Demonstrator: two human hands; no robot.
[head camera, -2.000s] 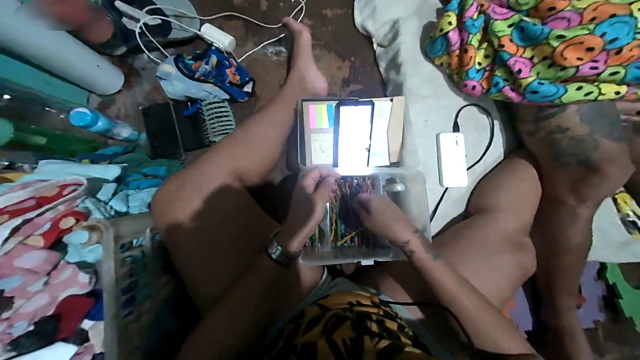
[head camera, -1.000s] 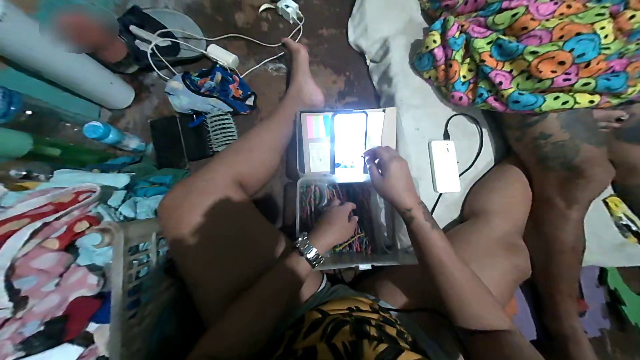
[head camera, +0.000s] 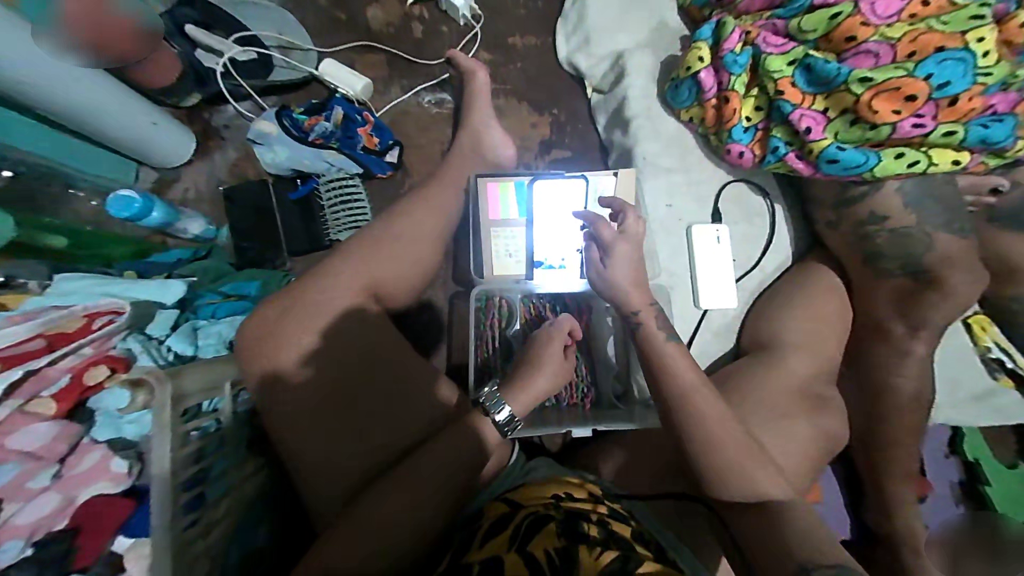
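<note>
A clear plastic compartment box (head camera: 480, 360) lies between my legs, its lid folded back, with many multicoloured braided cords (head camera: 494, 332) inside. A smartphone (head camera: 558, 228) with a bright screen rests on the lid, beside a card with coloured strips (head camera: 506, 200). My right hand (head camera: 618, 252) is raised at the phone's right edge, fingers bent and apart, holding nothing visible. Above the cords is my left hand (head camera: 550, 356), fingers curled, a metal watch (head camera: 498, 408) on its wrist; whether anything is between its fingers is hidden.
A white power bank (head camera: 712, 266) with a black cable lies on the cloth at right. Another person's tattooed leg (head camera: 888, 232) is beyond it. At left are a plastic basket (head camera: 164, 480), piled clothes (head camera: 72, 448), a bottle (head camera: 160, 212), a spiral notebook (head camera: 344, 206) and a patterned pouch (head camera: 328, 136).
Two seconds ago both hands were low over the cords; my right hand has since moved up to the phone. My left hand stays over the box.
</note>
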